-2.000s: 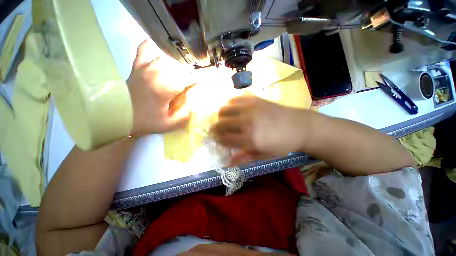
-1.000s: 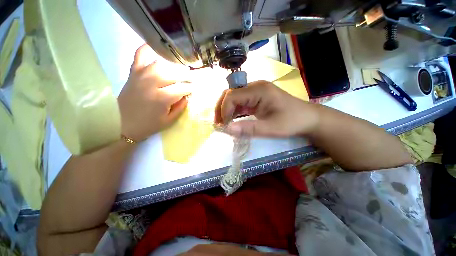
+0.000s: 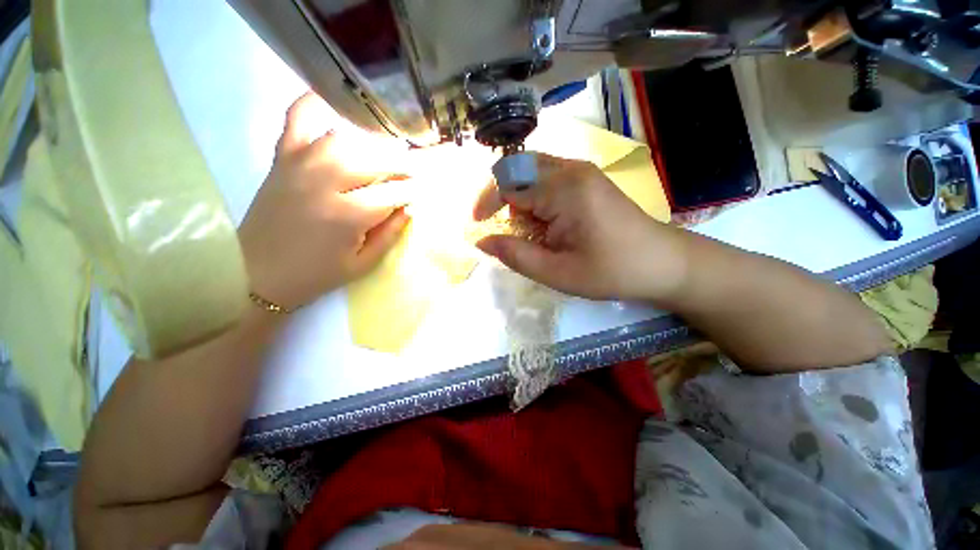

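A yellow fabric panel (image 3: 389, 306) lies on the white table below the sewing machine head (image 3: 473, 43); the needle area is washed out by glare. My left hand (image 3: 328, 215) lies on the panel's left side, fingers spread toward the needle. My right hand (image 3: 591, 231) pinches the lace trim (image 3: 529, 338) between thumb and fingers, just below the grey knob-like attachment (image 3: 516, 172). The lace hangs down from this hand over the table's front edge. My left fingertips are partly lost in the glare.
A large yellowish curved band (image 3: 161, 215) blocks the left foreground. Yellow pieces (image 3: 48, 290) lie at far left. At right are a smartphone (image 3: 699, 134), dark blue thread snips (image 3: 860, 197), a round spool (image 3: 919, 177) and a small parts tray (image 3: 954, 183). A ruler strip (image 3: 430, 397) edges the table.
My right hand, blurred low over the panel at first, has risen toward the grey attachment. The lace end has shifted right. My left hand has moved slightly left and stays on the fabric.
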